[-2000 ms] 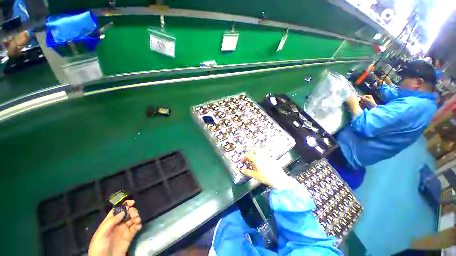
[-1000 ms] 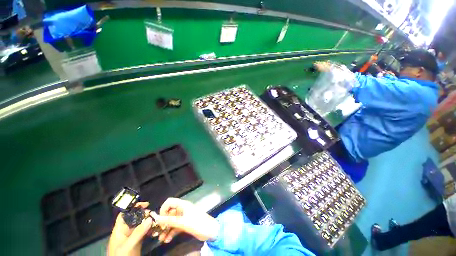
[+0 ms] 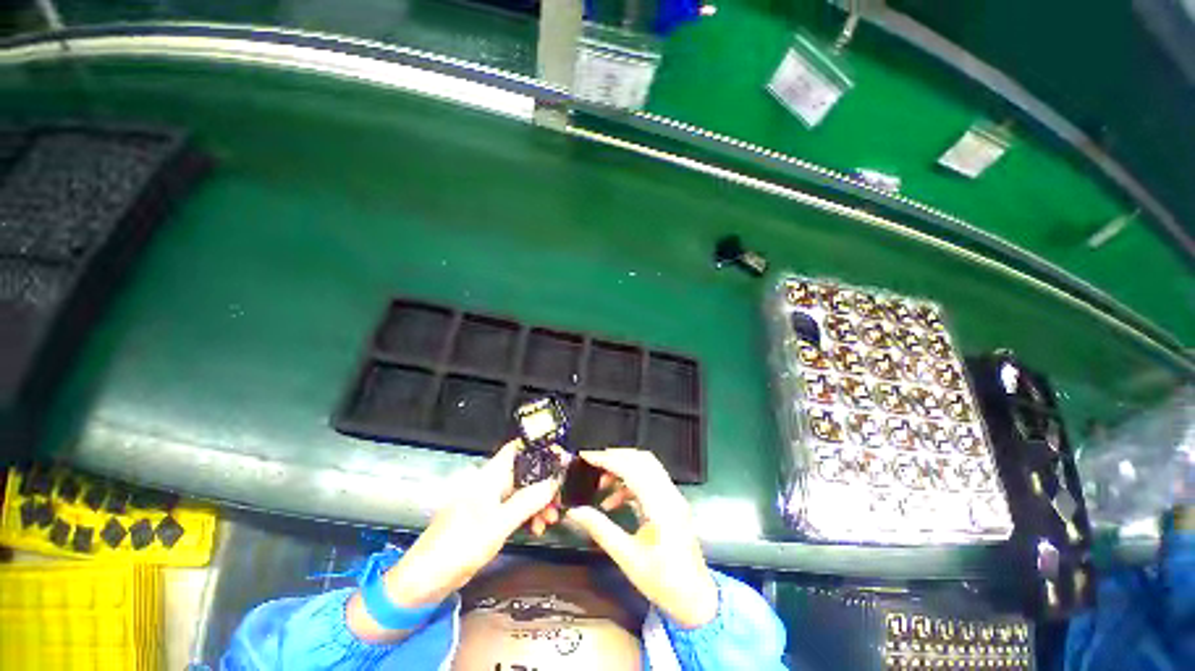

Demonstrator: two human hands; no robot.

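Note:
A small black electronic unit (image 3: 541, 422) with a bright pale square face stands above my left fingertips. My left hand (image 3: 474, 514) grips its dark lower part, with a blue band at the wrist. My right hand (image 3: 642, 511) is close beside it, with a dark squarish piece (image 3: 582, 482) between thumb and fingers. Whether the two parts touch is too small to tell. The black foam compartment tray (image 3: 520, 385) lies just behind the hands, its pockets dark.
A blister tray stack (image 3: 891, 406) is at right, a long black tray (image 3: 1044, 472) beyond it, another blister tray (image 3: 957, 642) lower right. A loose dark part (image 3: 739, 256) lies behind. A large black tray (image 3: 79, 223) and yellow tray (image 3: 98, 596) are at left.
The view has turned left and down, bringing the left trays into view. My right hand has come from the blister tray to my left hand and now shows a dark squarish piece.

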